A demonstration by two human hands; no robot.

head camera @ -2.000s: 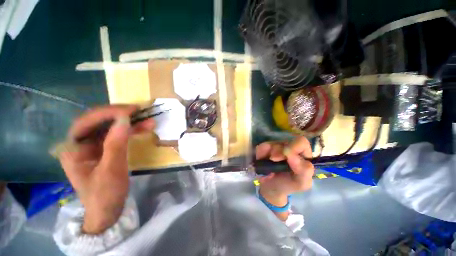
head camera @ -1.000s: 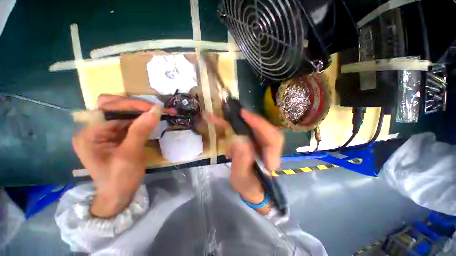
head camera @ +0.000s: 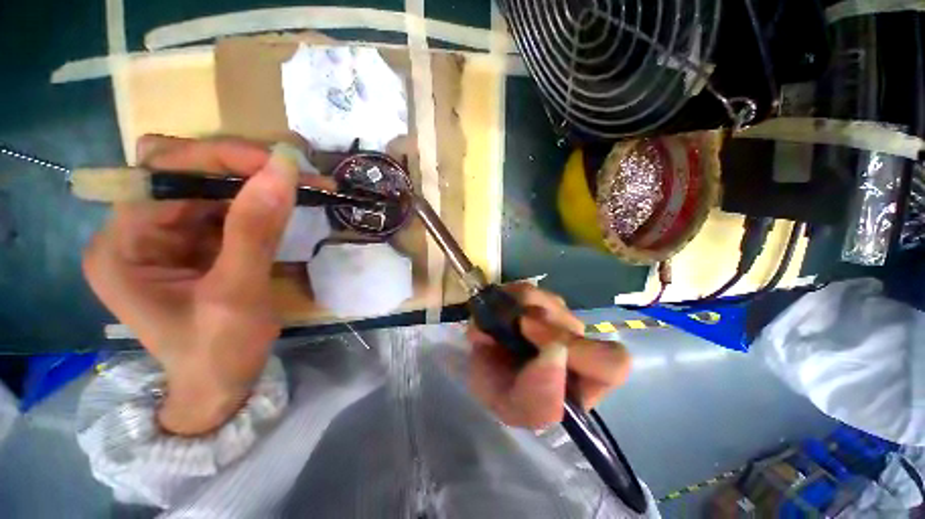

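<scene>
A round dark circuit assembly [head camera: 371, 195] lies on the tan work pad [head camera: 243, 91], between white octagonal pads, one above [head camera: 345, 96] and one below [head camera: 361, 277]; a third is partly hidden by my left hand. My left hand [head camera: 208, 243] holds dark tweezers [head camera: 218, 188] with a pale rear end, their tips over the assembly. My right hand [head camera: 548, 355] holds a soldering iron [head camera: 448, 246] by its black handle. The iron's tip is at the assembly's right edge; whether it touches is unclear.
Right of the pad is a round tip cleaner [head camera: 664, 198] with metal wool, and behind it a fume fan [head camera: 609, 61]. A taped black box [head camera: 786, 172] with cables stands farther right. Thin solder wire [head camera: 36, 160] runs in from the left. Another person's white sleeve [head camera: 852, 355] shows at the right.
The iron has swung from low on the right up to the assembly's right edge. The tweezers have moved from the left pad onto the assembly. The view has also shifted.
</scene>
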